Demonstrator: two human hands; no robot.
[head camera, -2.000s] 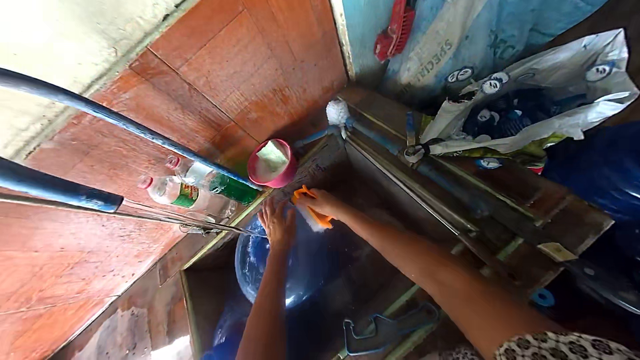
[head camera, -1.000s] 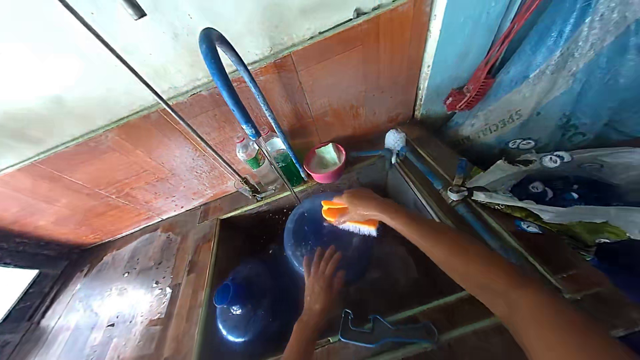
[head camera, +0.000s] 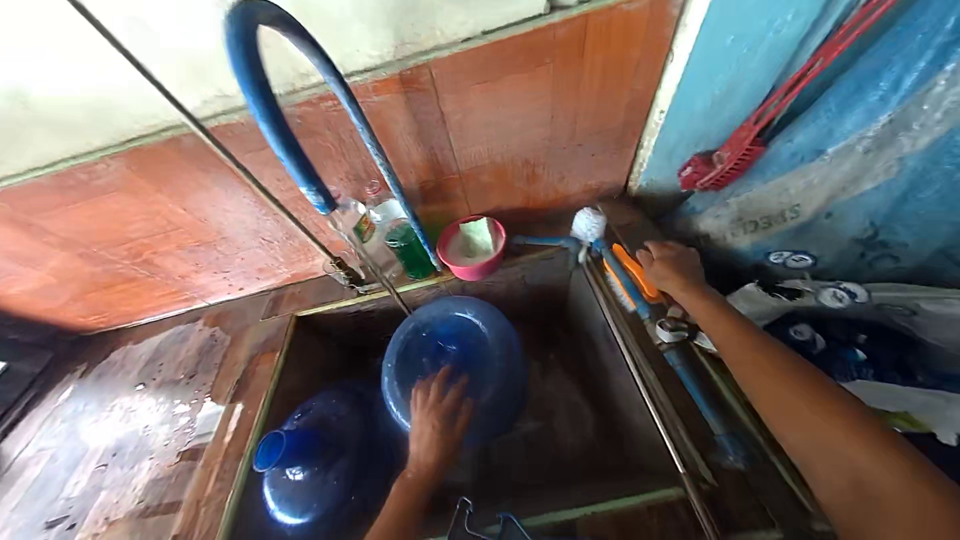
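My left hand (head camera: 437, 420) rests with its fingers spread on the round base of a blue plastic water jug (head camera: 487, 352) in the dark sink basin (head camera: 547, 465). Water from the blue curved spout (head camera: 319, 199) runs down to that jug. A second blue jug (head camera: 322, 465) stands at the basin's left, its mouth up. At the right rim, my right hand (head camera: 670, 270) is at the end of an orange scrub brush (head camera: 636, 276), which lies by the blue pipe, bristles toward the basin. Whether the fingers still grip the brush is unclear.
Behind the basin are a pink bowl (head camera: 472, 271) with a pale sponge and plastic bottles (head camera: 409, 251), one holding green liquid. A blue pipe with a valve (head camera: 673, 330) runs along the right rim. Farther right is an open sack (head camera: 892, 300) of blue items. A blue handle-like item (head camera: 487, 531) sits at the front.
My right hand has moved from the jug to the right rim along with the orange brush. My left hand remains on the jug. The view has shifted.
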